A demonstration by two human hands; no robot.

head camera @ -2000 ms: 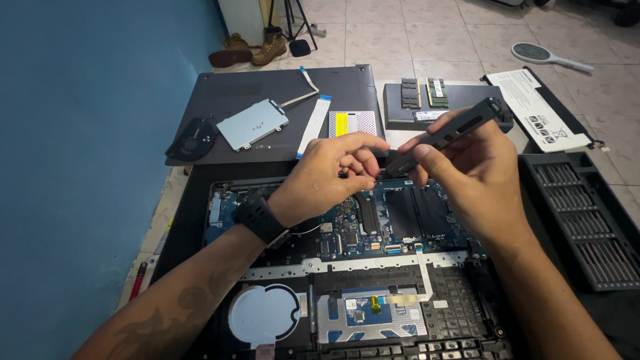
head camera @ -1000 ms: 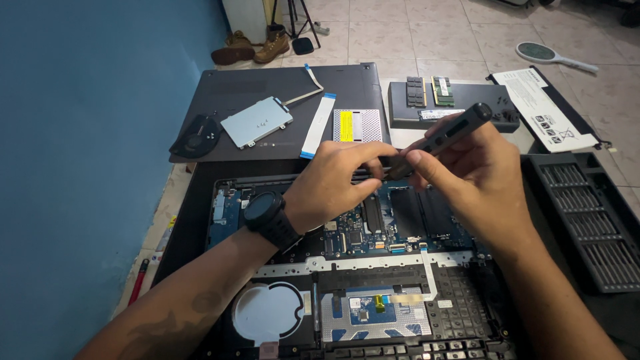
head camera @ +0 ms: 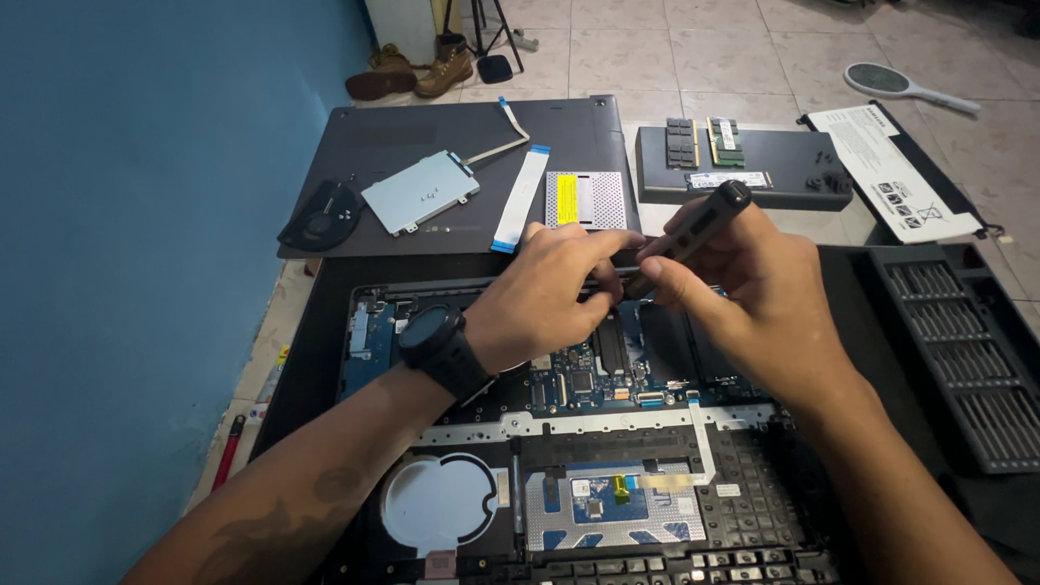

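An opened laptop chassis (head camera: pixel 617 422) lies before me, its blue motherboard (head camera: pixel 582 382) showing. My right hand (head camera: pixel 739 284) grips a dark pen-shaped electric screwdriver (head camera: pixel 699 219), tilted with its lower end down at the back of the board; the tip is hidden behind fingers. My left hand (head camera: pixel 548 292), with a black watch on the wrist, is at the screwdriver's lower end, thumb and fingers close together; whether they pinch a small part cannot be seen. Below the board are the touchpad's underside (head camera: pixel 609 504) and a ribbon cable (head camera: pixel 703 455).
Behind lies the laptop's bottom cover (head camera: pixel 455 130) with a fan (head camera: pixel 325 215), a metal drive caddy (head camera: pixel 422 195), a flat cable (head camera: pixel 522 195) and a perforated plate (head camera: pixel 605 199). Memory modules (head camera: pixel 725 142) rest on a dark box (head camera: pixel 780 175). A battery (head camera: pixel 894 171) and bit case (head camera: pixel 959 349) are at right.
The screwdriver's raised end has swung to the left and stands somewhat more upright than two seconds ago. Both hands remain together over the back of the motherboard.
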